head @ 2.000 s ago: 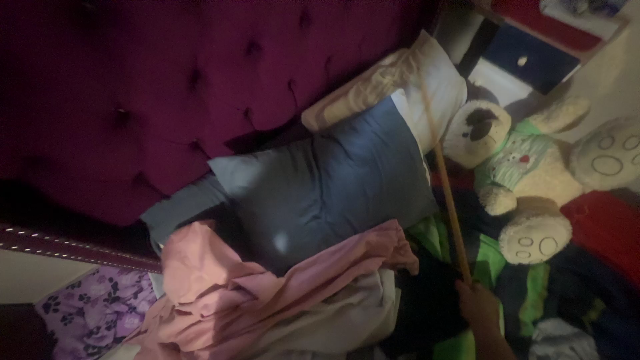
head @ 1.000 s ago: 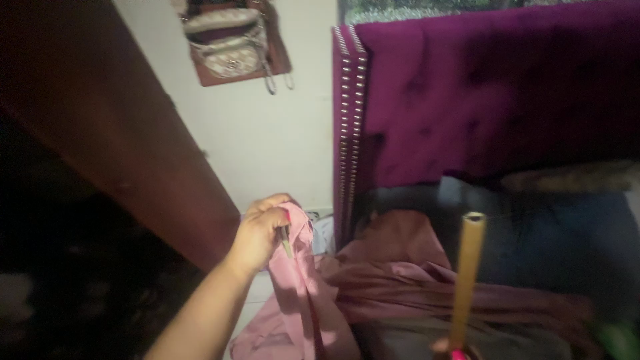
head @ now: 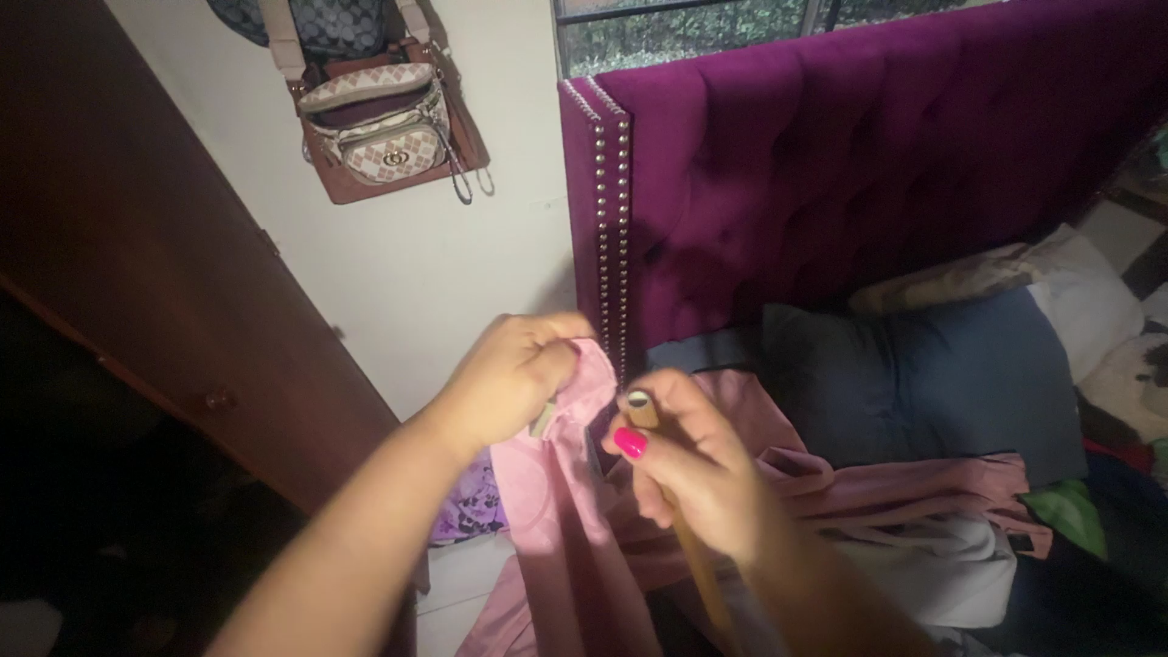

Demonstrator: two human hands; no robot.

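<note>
Bunched pink fabric (head: 557, 502) hangs from my left hand (head: 520, 374), whose fingers pinch its upper edge; a small pale tag-like piece shows beneath them. Just to the right, my right hand (head: 684, 456) grips a thin yellowish-brown hollow rod (head: 695, 557) near its open upper end. The rod slants down toward the bottom of the view, and its lower end is out of sight. My right thumb lies across the rod, close to the edge of the pink fabric but apart from it.
A purple tufted headboard (head: 776, 182) with metal studs rises behind the bed. Blue-grey pillows (head: 931, 383), pink cloth and white cloth (head: 931, 566) lie on the bed. Bags (head: 392, 137) hang on the white wall. A dark wooden door (head: 182, 228) stands at the left.
The view has swung left from the bed since the first frame. My right hand has come up beside my left, its grip now close to the rod's open end. My left hand still holds the pink fabric.
</note>
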